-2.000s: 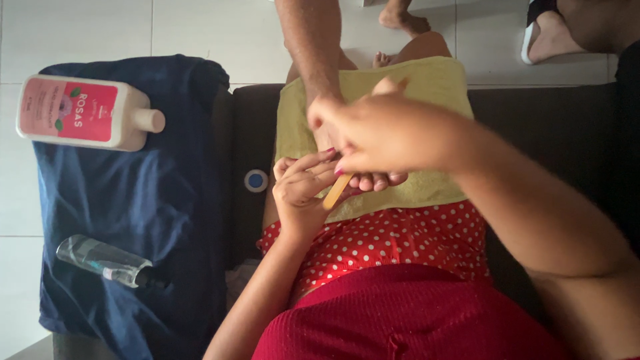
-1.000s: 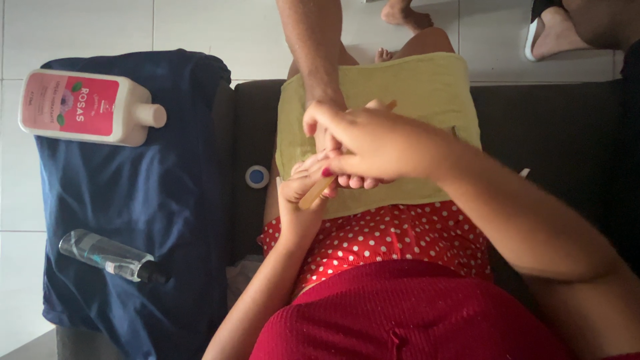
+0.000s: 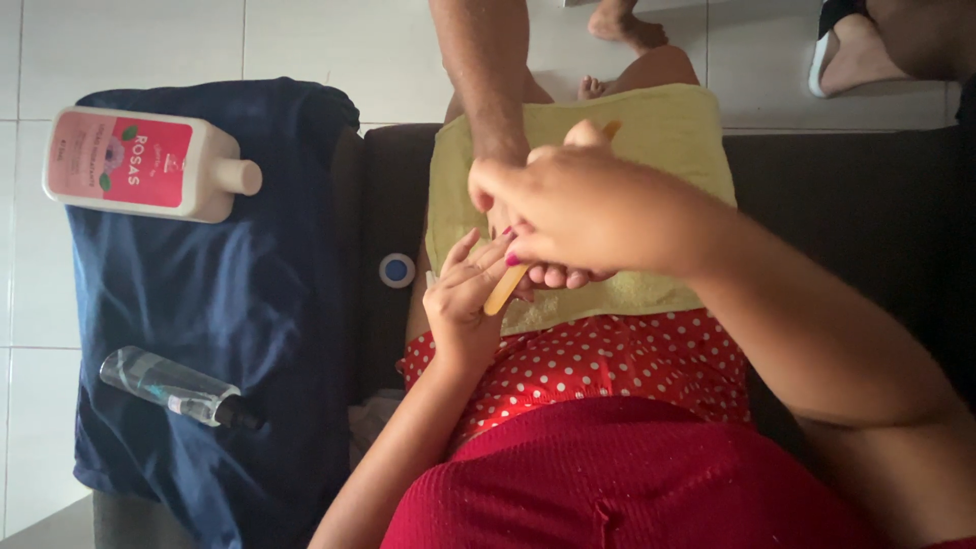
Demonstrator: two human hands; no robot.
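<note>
My right hand [image 3: 602, 206] grips an orange nail file [image 3: 505, 290], whose lower end shows below my thumb and whose other end sticks out beyond my knuckles. With its palm side up, my left hand [image 3: 467, 293] holds the fingers of another person's hand [image 3: 560, 274], which reaches in from the top over my lap. Most of that hand is hidden behind my right hand. Under the hands a yellow-green towel [image 3: 656, 114] lies across my thighs, with pale specks near its lower edge.
On the left, a dark blue cloth [image 3: 229, 282] bears a white lotion bottle [image 3: 210, 171] and a clear bottle with a black cap [image 3: 171, 387], both lying down. A small round white item with a blue centre [image 3: 397, 271] rests on the dark sofa [image 3: 823, 183]. Other people's feet show at the top.
My right hand has shifted slightly and the nail file's angle has altered a little. The left hand keeps hold of the other person's fingers.
</note>
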